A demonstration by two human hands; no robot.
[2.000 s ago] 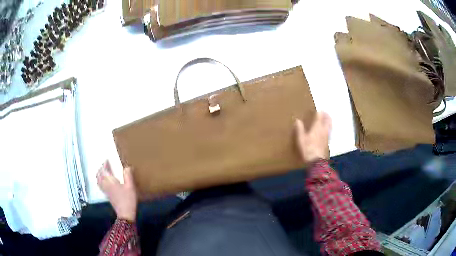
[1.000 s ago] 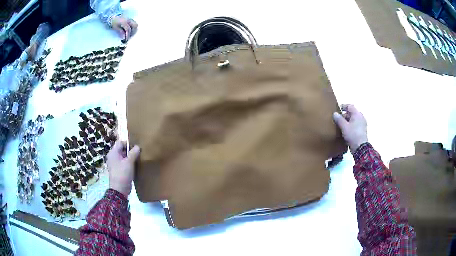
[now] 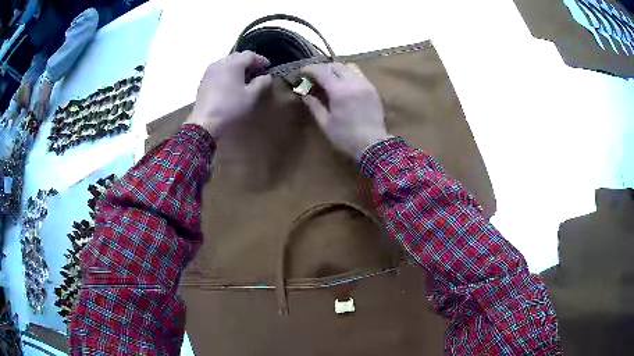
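A large brown panel lies on the white table with its arched handle at the top. A small gold closure piece sits at its top edge between the handle ends. My right hand holds the edge at the closure piece, fingers around it. My left hand pinches the same edge just left of it. Nearer me, another brown panel overlaps the first, with its own handle and gold closure piece.
Rows of small gold and dark parts lie on sheets at the left. Another person's hands are at the upper left. A brown notched pile lies at the right. A brown sheet with pale strips is at the upper right.
Both hands have moved from the panel's sides up to its top edge by the closure piece. A second panel with handle and closure now shows in front.
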